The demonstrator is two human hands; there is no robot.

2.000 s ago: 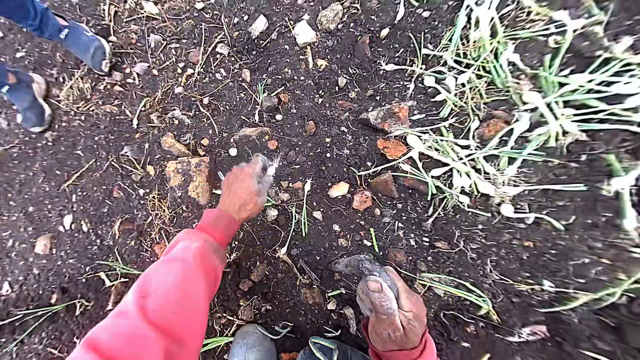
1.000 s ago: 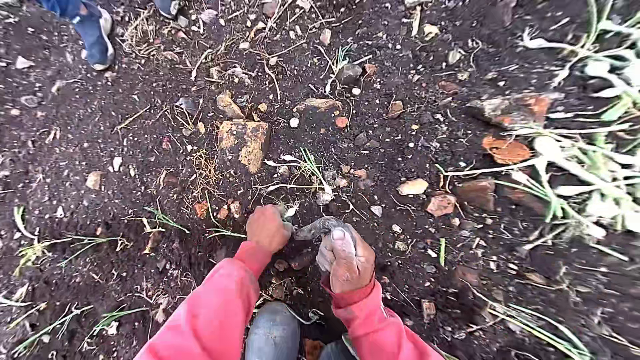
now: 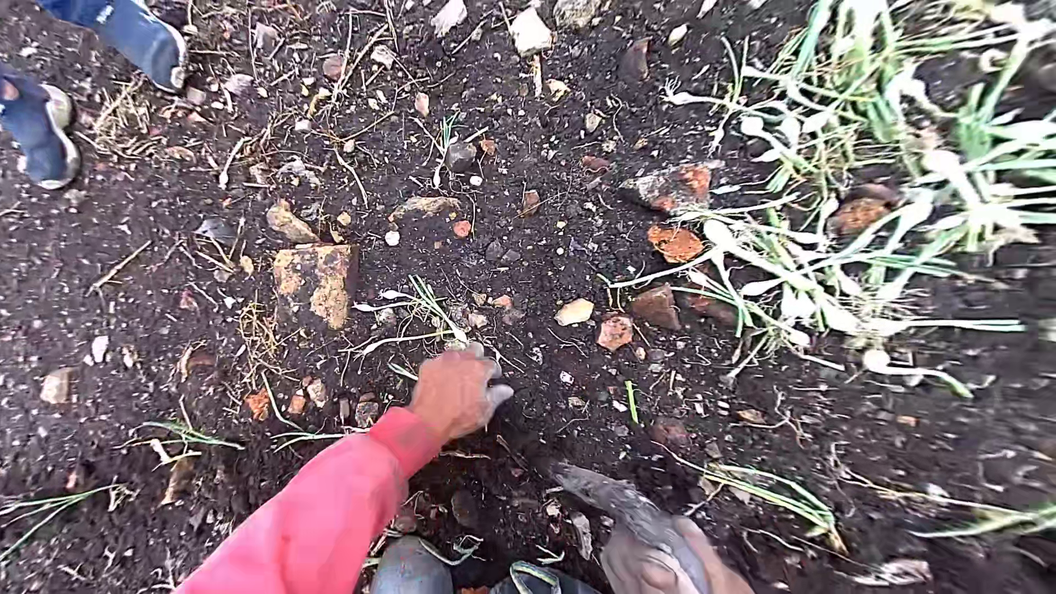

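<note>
My left hand (image 3: 460, 391) hovers low over the dark soil, its fingers bent and slightly apart; nothing plain shows between them. Just past its knuckles lies a small bunch of spring onions (image 3: 431, 309), white bulbs and thin green leaves on the dirt. My right hand (image 3: 660, 561), at the bottom edge, is closed around a soil-caked digging tool (image 3: 615, 499), whose tip points left and touches or nearly touches the ground. A large heap of pulled spring onions (image 3: 825, 272) spreads over the soil at the upper right.
A flat square stone (image 3: 316, 280) lies left of the small bunch. An orange brick fragment (image 3: 675, 243) and other stones sit beside the heap. Another person's blue shoes (image 3: 148, 45) stand at the upper left. My boot (image 3: 411, 568) shows at the bottom. Loose green stalks (image 3: 775, 492) lie at right.
My hands were close together a second ago and are now apart, the left farther forward by the small bunch, the right lower with the tool. The view has shifted too.
</note>
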